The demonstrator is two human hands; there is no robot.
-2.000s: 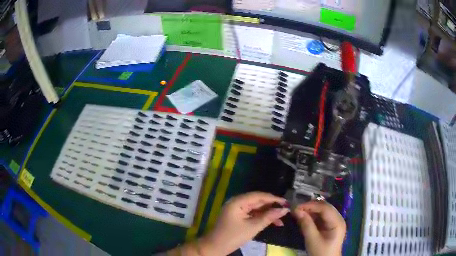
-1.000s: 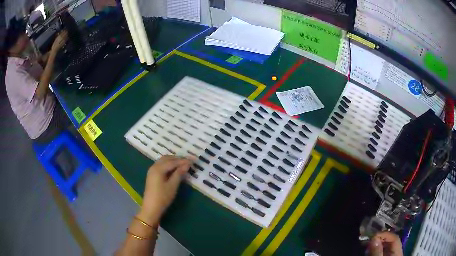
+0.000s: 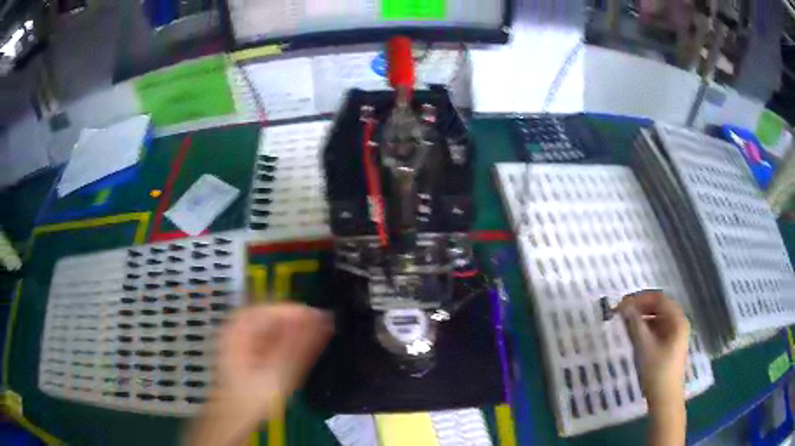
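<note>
My right hand (image 3: 655,324) is over the right tray (image 3: 586,187) and holds a small dark part (image 3: 607,307) in its fingertips. My left hand (image 3: 272,353) is blurred, between the left tray (image 3: 83,274) and the press; whether it holds anything cannot be told. The press fixture (image 3: 399,165) stands upright in the centre with its red lever handle (image 3: 399,63) pointing up. The round gauge (image 3: 406,329) shows at its front. The right tray has dark parts in its lower rows. The left tray has dark parts mainly on its right side.
The rear tray (image 3: 296,187) lies partly behind the press. A stack of white trays (image 3: 741,235) stands at far right. A keypad (image 3: 551,138) is behind the right tray. A paper slip (image 3: 202,205) lies at left, and a yellow note (image 3: 405,430) at the front.
The view has swung right. My left hand has left the left tray and moved toward the press. My right hand has gone from the press front to the right tray.
</note>
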